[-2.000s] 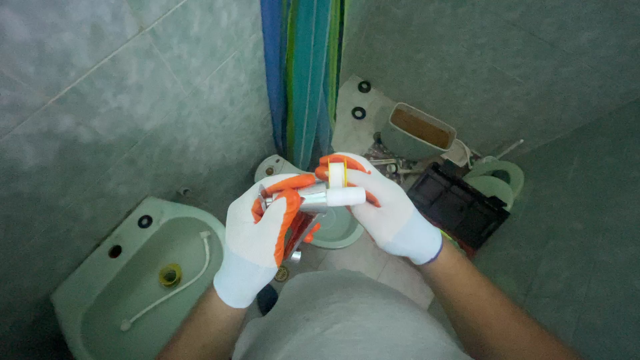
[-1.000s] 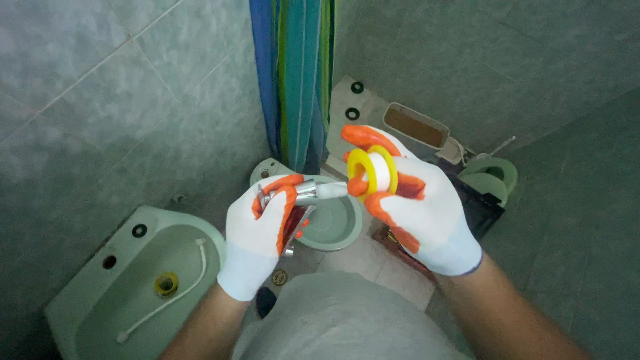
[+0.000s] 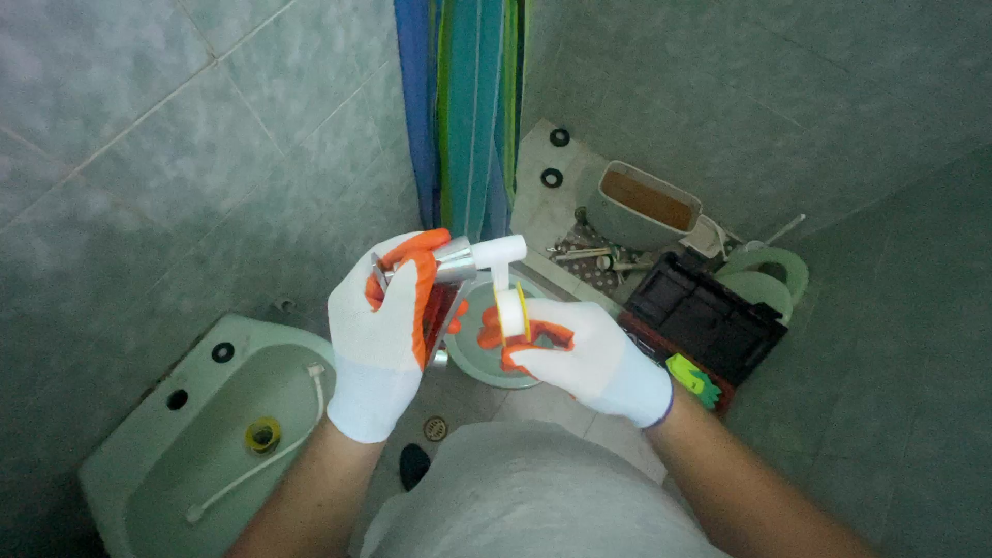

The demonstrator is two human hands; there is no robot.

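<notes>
My left hand (image 3: 387, 333), in a white glove with orange coating, grips a chrome metal fitting (image 3: 456, 260), possibly a faucet part. White tape is wrapped around the fitting's right end (image 3: 496, 249). A strip of the tape (image 3: 501, 276) runs down from there to a roll of white thread seal tape (image 3: 511, 315) with a yellow-rimmed spool. My right hand (image 3: 585, 349), gloved the same way, holds this spool just below and right of the fitting. A flat reddish object with a shiny edge (image 3: 446, 318) shows under my left hand; what holds it is hidden.
At lower left stands a green washbasin (image 3: 147, 434) with a white flexible hose (image 3: 256, 473) inside. A toilet bowl (image 3: 484, 372) is below my hands. To the right are an open black toolbox (image 3: 697, 318), a cistern (image 3: 643, 225) and loose tools (image 3: 585, 254). A striped curtain (image 3: 473, 116) hangs behind.
My right hand has moved the tape spool from right of the fitting to below it, with a strip now stretched between them. My left hand still grips the fitting.
</notes>
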